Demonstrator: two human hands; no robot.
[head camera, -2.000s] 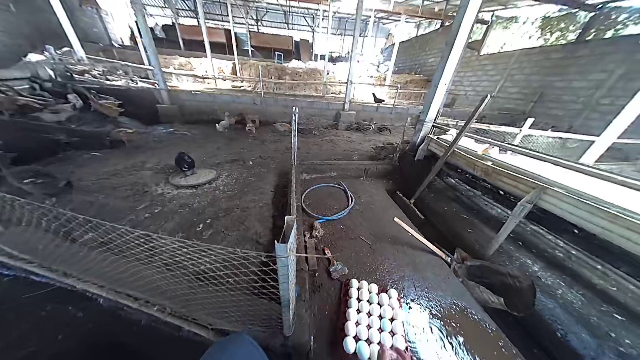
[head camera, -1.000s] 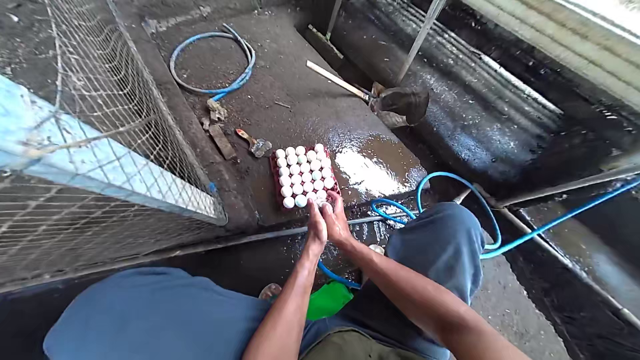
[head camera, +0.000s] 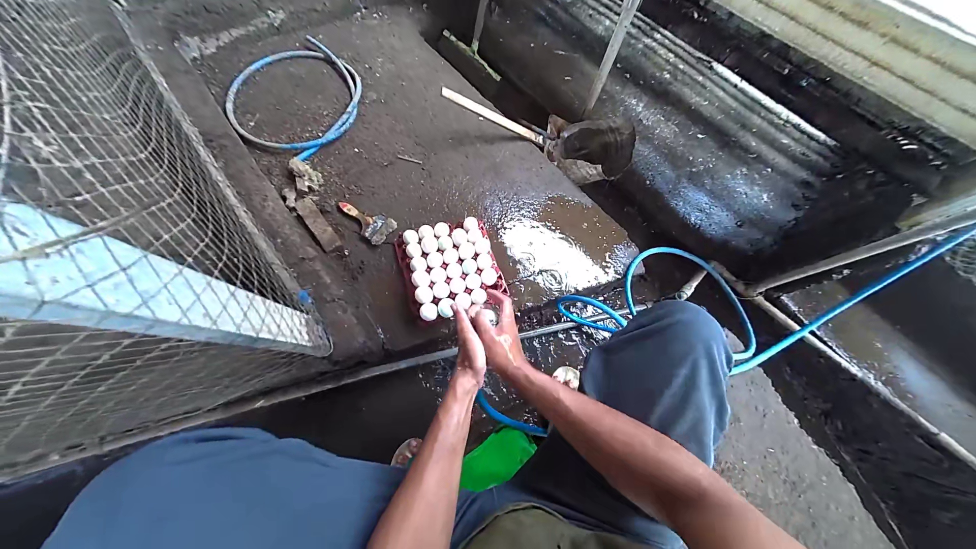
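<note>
A red egg tray filled with several rows of white eggs rests on the wet concrete ledge in front of me. At its near edge my left hand and my right hand are pressed close together. An egg shows between the thumb and fingers of my right hand. The left hand lies flat against the right one, its palm hidden, so I cannot tell if it also grips the egg. A paintbrush with a wooden handle lies left of the tray.
A blue hose lies coiled on the concrete; another blue hose loops by my right knee. Wire netting on a pale post stands at left. A long-handled tool lies beyond the puddle, and a green object is between my legs.
The view has tilted down from the wide yard to the tray. Both hands, barely visible two seconds ago, are now together at the tray's near edge.
</note>
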